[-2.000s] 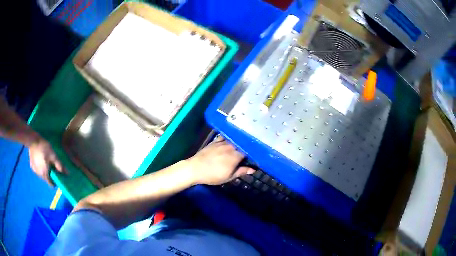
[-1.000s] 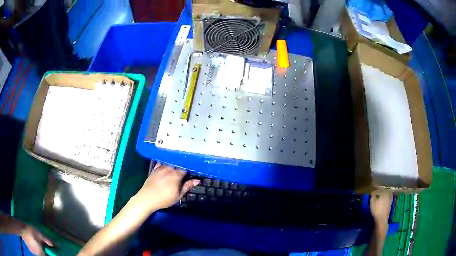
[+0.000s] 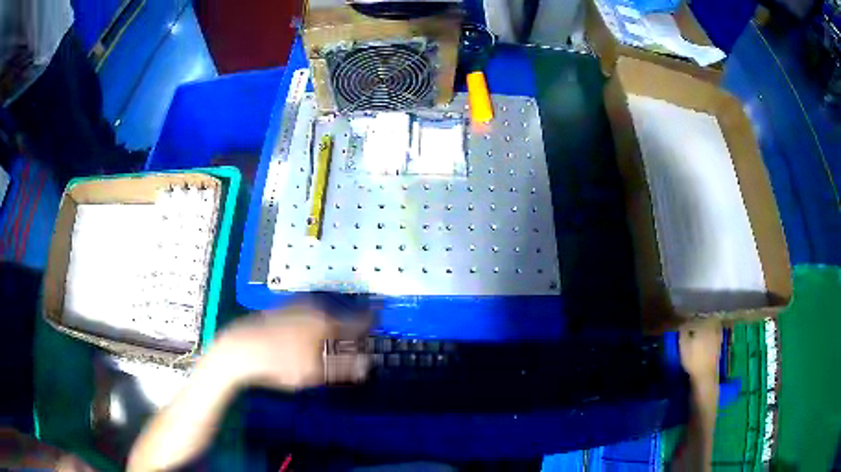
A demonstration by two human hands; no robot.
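Note:
My left hand (image 3: 288,345) is blurred over the left end of the black keyboard (image 3: 415,356), below the plate. A dark blurred shape is beside its fingers; I cannot tell if it is held. My right hand (image 3: 701,343) is at the near edge of the right carton (image 3: 773,277), its fingers hidden by the cardboard. Two white chargers (image 3: 385,146) sit side by side in the pale jig (image 3: 459,168) at the top of the perforated plate (image 3: 433,249). The left carton (image 3: 57,267) holds rows of white chargers.
A round fan (image 3: 383,77) stands behind the jig. An orange-yellow handle (image 3: 479,98) and a yellow strip (image 3: 320,187) lie on the plate. The left carton rests on a green crate (image 3: 228,198). A blue crate (image 3: 207,120) stands behind it.
The view has swung round, showing the right carton and my right hand. My left hand has shifted from beside the keyboard onto its left end. The other person's hand at lower left is no longer clear.

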